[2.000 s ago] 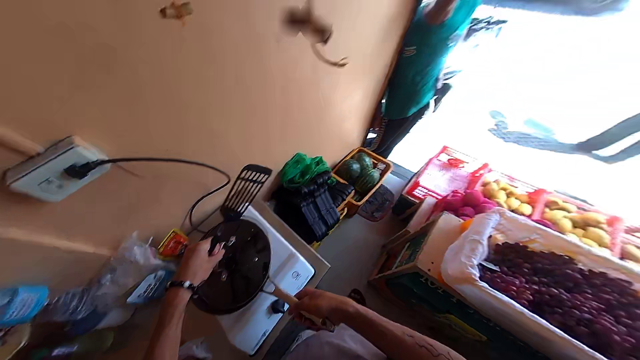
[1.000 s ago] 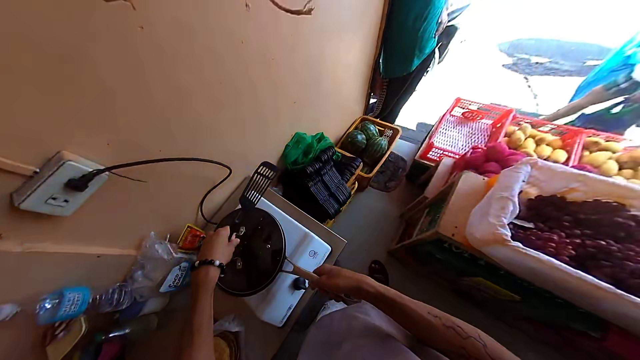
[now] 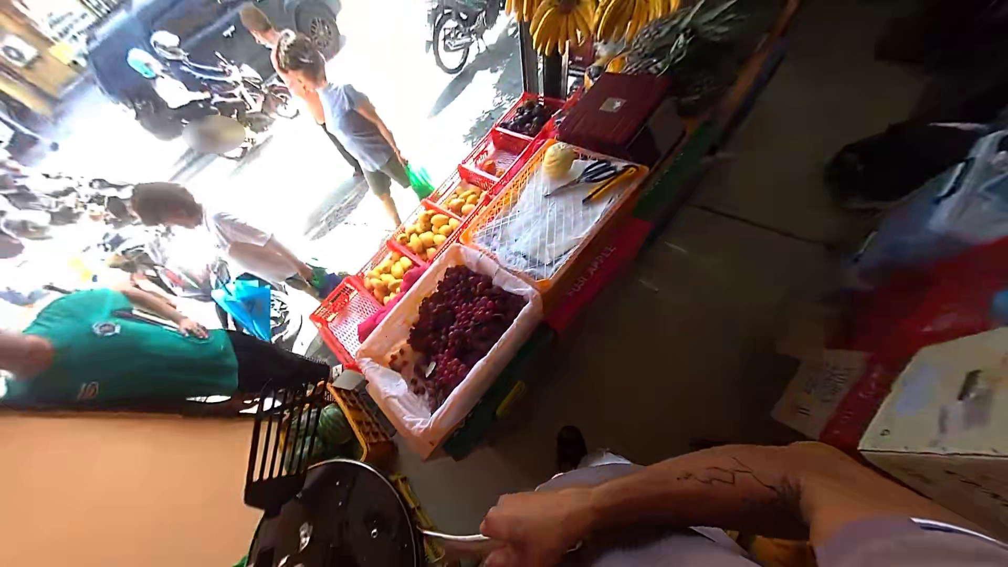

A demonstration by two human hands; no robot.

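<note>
My right hand [image 3: 539, 526] is closed around the handle of a dark frying pan [image 3: 337, 520] at the bottom of the head view. The pan's near part is cut off by the lower edge, and small bright spots show on its dark surface. Behind the pan's far rim stands a black slotted spatula [image 3: 282, 449], its head raised. My left hand is out of the frame, so what it touches cannot be seen. The stove under the pan is hidden too.
Ahead is a lined box of dark grapes [image 3: 465, 323], beside red crates of yellow fruit [image 3: 428, 234]. An orange crate [image 3: 516, 272] holds scissors. Watermelons [image 3: 335, 425] lie behind the spatula. A person in a green shirt [image 3: 134, 346] and other people stand outside. A wall [image 3: 118, 480] is at left.
The view has swung far to the right, toward the street and fruit crates. My left hand, seen earlier at the pan's left side, is out of view. My right hand still holds the handle.
</note>
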